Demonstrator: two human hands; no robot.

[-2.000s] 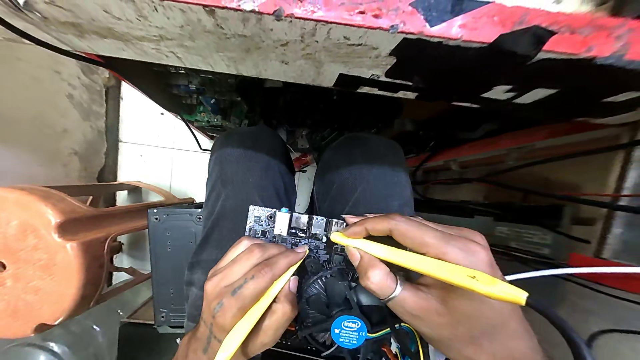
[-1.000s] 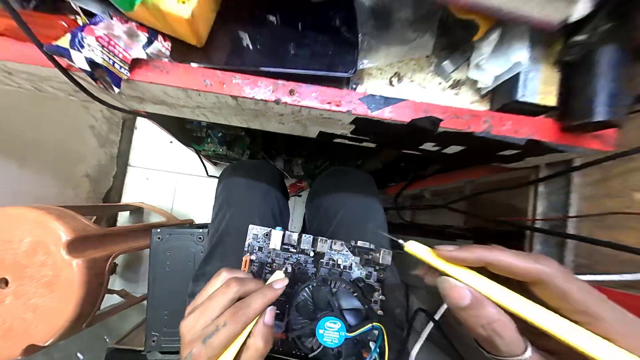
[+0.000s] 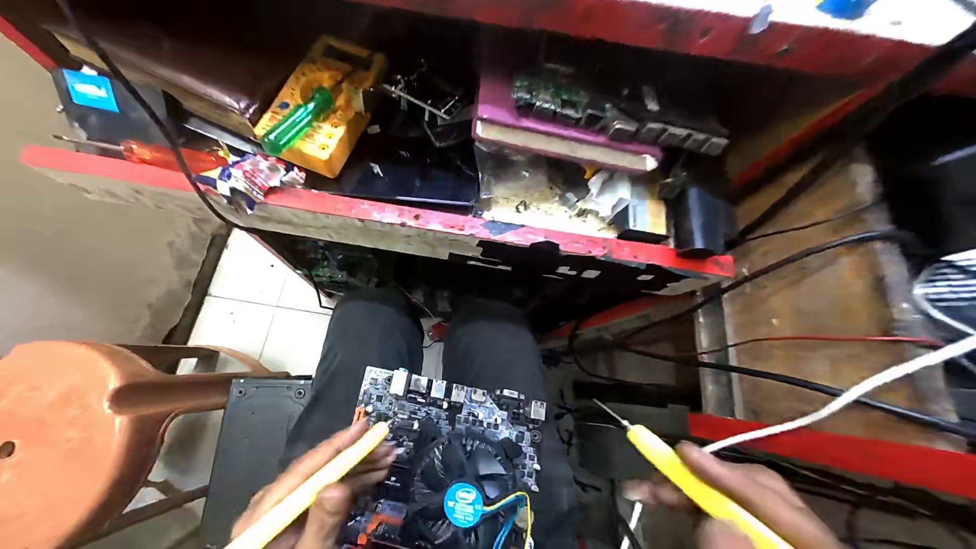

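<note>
A computer motherboard (image 3: 488, 415) with metal ports along its far edge lies on the person's lap. On it sits a black Intel CPU cooler fan (image 3: 465, 465) with blue and yellow wires. My left hand (image 3: 328, 476) rests at the board's left side, closed around a yellow pen-like tool (image 3: 309, 492) whose end is over the board. Right of the board, in the air, my right hand (image 3: 724, 488) grips a yellow-handled probe (image 3: 686, 476) with a thin metal tip. A white cable (image 3: 846, 396) runs by that hand.
Ahead is a red-edged shelf (image 3: 427, 221) holding a yellow multimeter (image 3: 328, 107), a green screwdriver (image 3: 297, 122), an orange-handled screwdriver (image 3: 168, 156) and a pink box (image 3: 564, 130). An orange plastic chair (image 3: 61, 435) and a dark metal case (image 3: 259, 427) are at left. Black cables (image 3: 762, 374) cross the right side.
My right hand and its yellow probe have moved off the board to the right. My left hand still holds its tool at the board's left side. The view has tilted up to the shelf.
</note>
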